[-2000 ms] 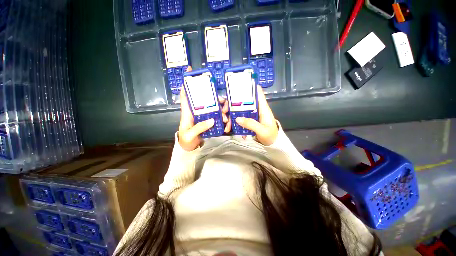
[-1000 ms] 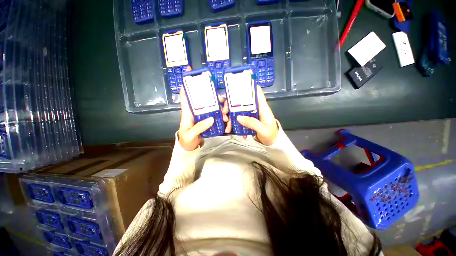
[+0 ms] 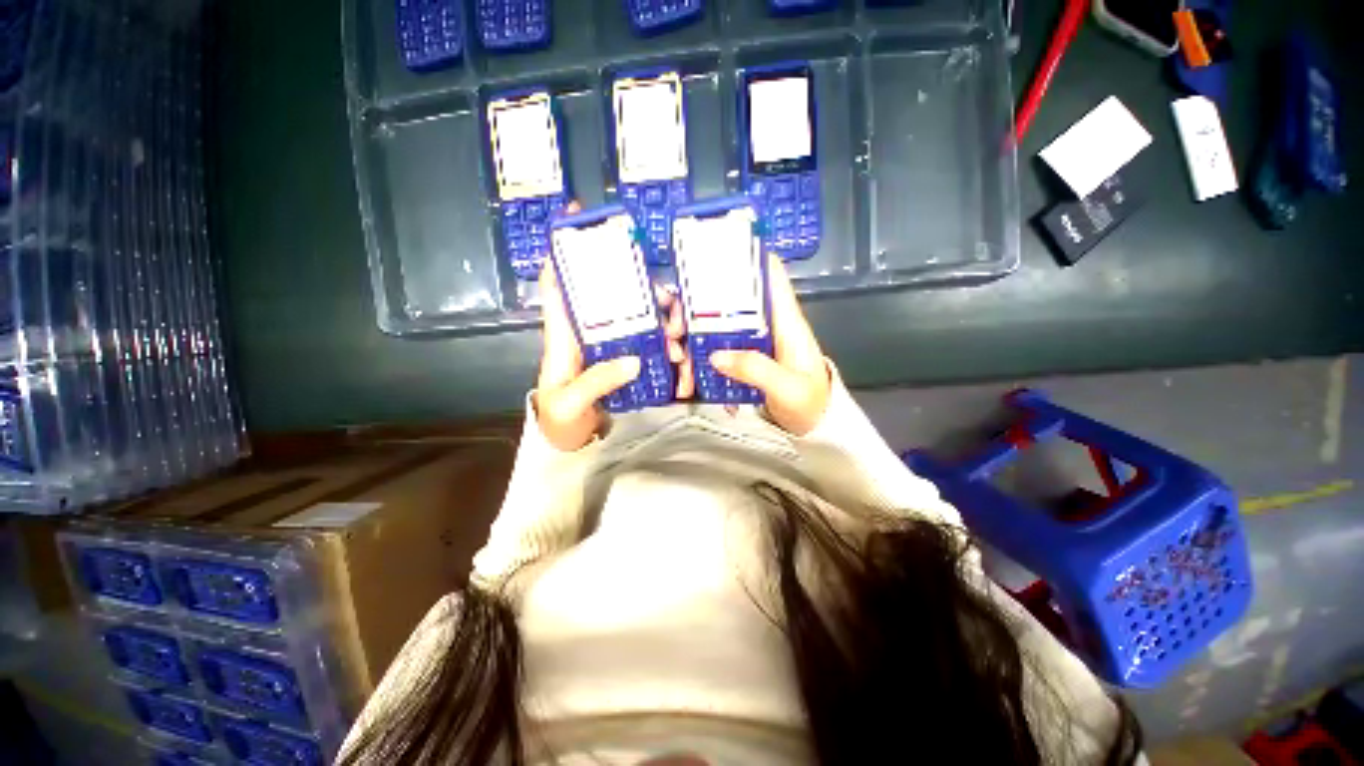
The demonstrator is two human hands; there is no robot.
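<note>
My left hand [image 3: 573, 386] holds a blue keypad phone [image 3: 606, 282], its thumb on the keys. My right hand [image 3: 790, 374] holds a second blue keypad phone [image 3: 720, 274], its thumb also on the keys. Both phones are side by side, screens up and lit mostly white, tops tilted slightly left. They are over the front edge of the clear blister tray [image 3: 928, 280]. Three blue phones with lit screens lie in the tray's near row: one at left [image 3: 524, 147], one in the middle [image 3: 648, 127], one at right [image 3: 779, 120]. More phones show in the far row, cut off by the frame.
Stacked clear trays [image 3: 127, 255] stand at left, above a brown carton [image 3: 404, 524] and trayed phones [image 3: 225, 591]. Right of the tray lie a red pen [image 3: 1052, 72], white card [image 3: 1097, 145], black block [image 3: 1088, 222], white block [image 3: 1204, 147] and blue parts [image 3: 1313, 120]. A blue stool [image 3: 1152, 554] stands lower right.
The coloured marks at the bottom of both held phones' screens have faded or gone, leaving them nearly all white. The hands have barely moved.
</note>
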